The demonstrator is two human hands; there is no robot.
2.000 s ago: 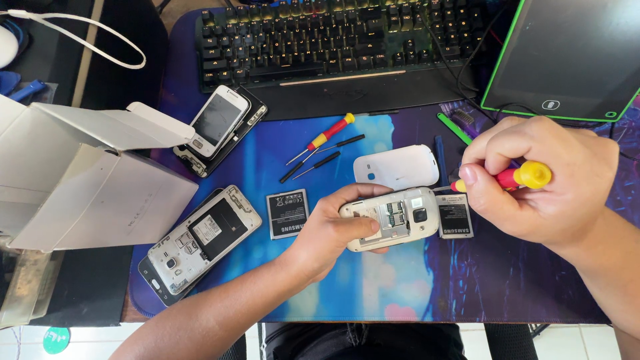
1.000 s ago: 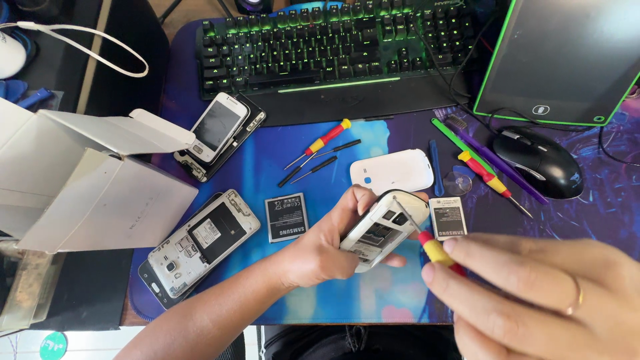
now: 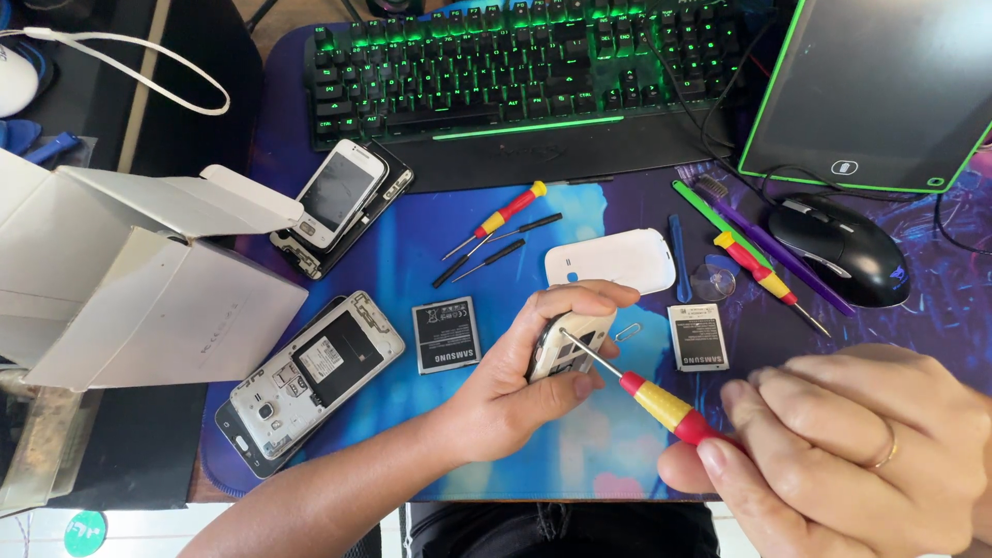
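Observation:
My left hand (image 3: pixel 535 372) grips a white smartphone (image 3: pixel 562 358) tilted up, its cover off and its inner frame partly visible. In my right hand (image 3: pixel 845 442) is a red-and-yellow screwdriver (image 3: pixel 659 399), whose tip touches the phone's frame near its upper corner. A white back cover (image 3: pixel 608 260) lies just beyond the phone, with a small metal SIM ejector pin (image 3: pixel 628 332) to the phone's right. One Samsung battery (image 3: pixel 447 335) rests left of my left hand; another battery (image 3: pixel 699 338) lies to the right. My fingers hide the phone's lower part.
An opened phone (image 3: pixel 314 380) and a white box (image 3: pixel 170 294) are at left, stacked phones (image 3: pixel 341 198) behind. Small screwdrivers (image 3: pixel 496 252), a blue pry tool (image 3: pixel 680 260), another screwdriver (image 3: pixel 756 271), a purple brush (image 3: pixel 775 244), a mouse (image 3: pixel 841 248), a keyboard (image 3: pixel 504 77) and a tablet (image 3: pixel 876 85) surround my hands.
My left hand has tilted the phone up from its flatter position. My right hand has moved down from above the right battery, and the screwdriver now points up and left.

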